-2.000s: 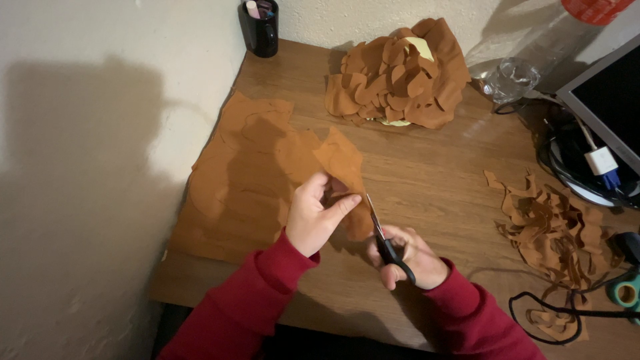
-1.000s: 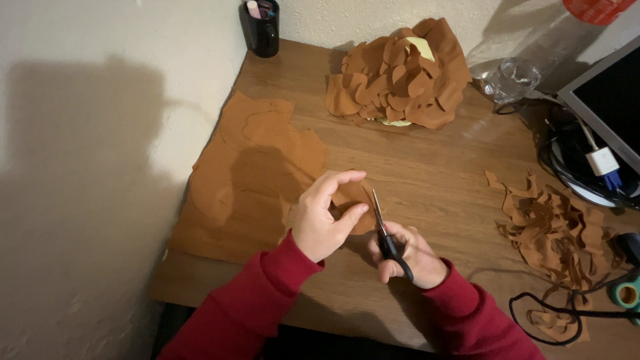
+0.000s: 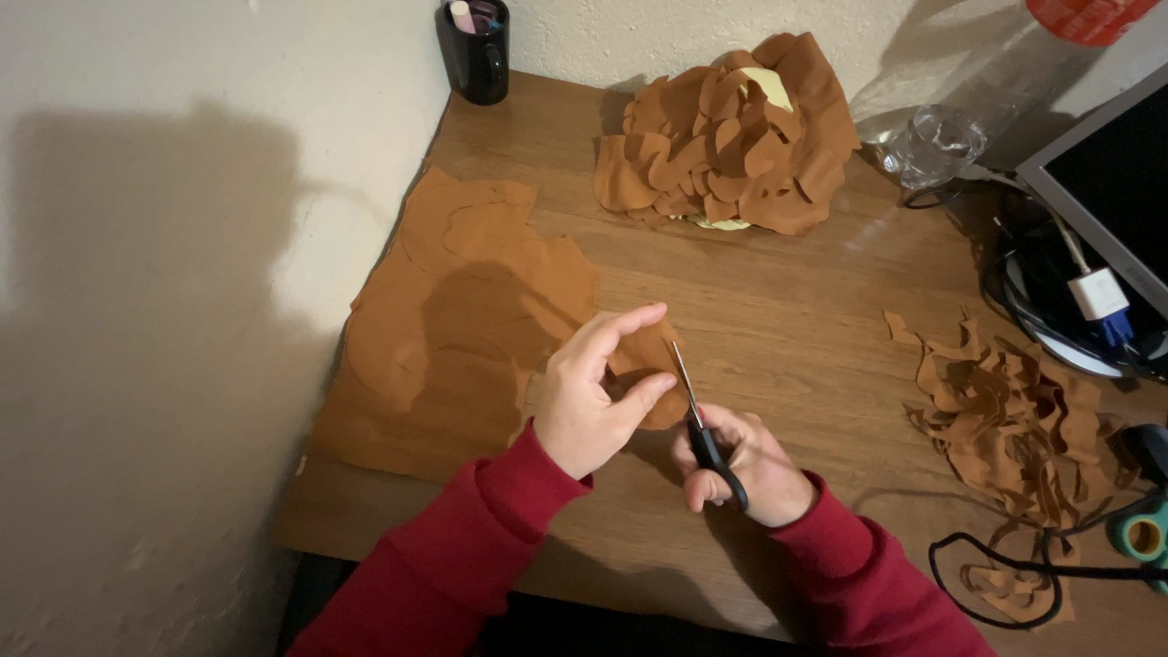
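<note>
My left hand [image 3: 598,392] holds a small rounded piece of brown fabric or thin leather [image 3: 659,406] between thumb and fingers, over the table. Black-handled scissors [image 3: 703,438] are in my right hand [image 3: 748,465], their blades pointing up along the right edge of that piece. Left of my hands a large brown sheet [image 3: 456,338] lies flat, with curved outlines drawn on it and an uneven right edge. Many cut brown pieces are heaped in a pile [image 3: 721,146] at the back, with some pale yellow material showing among them.
Narrow brown offcuts [image 3: 1013,420] lie at the right, near a black cord [image 3: 995,566] and a teal-and-yellow handle [image 3: 1142,537]. A black mug [image 3: 479,55] stands at the back left. A clear plastic bottle [image 3: 949,128], cables and a monitor [image 3: 1118,173] occupy the back right. A wall borders the left side.
Two seconds ago the piece in my left hand had a larger pointed part standing up above the fingers; now it looks smaller and rounded. My right hand has barely moved.
</note>
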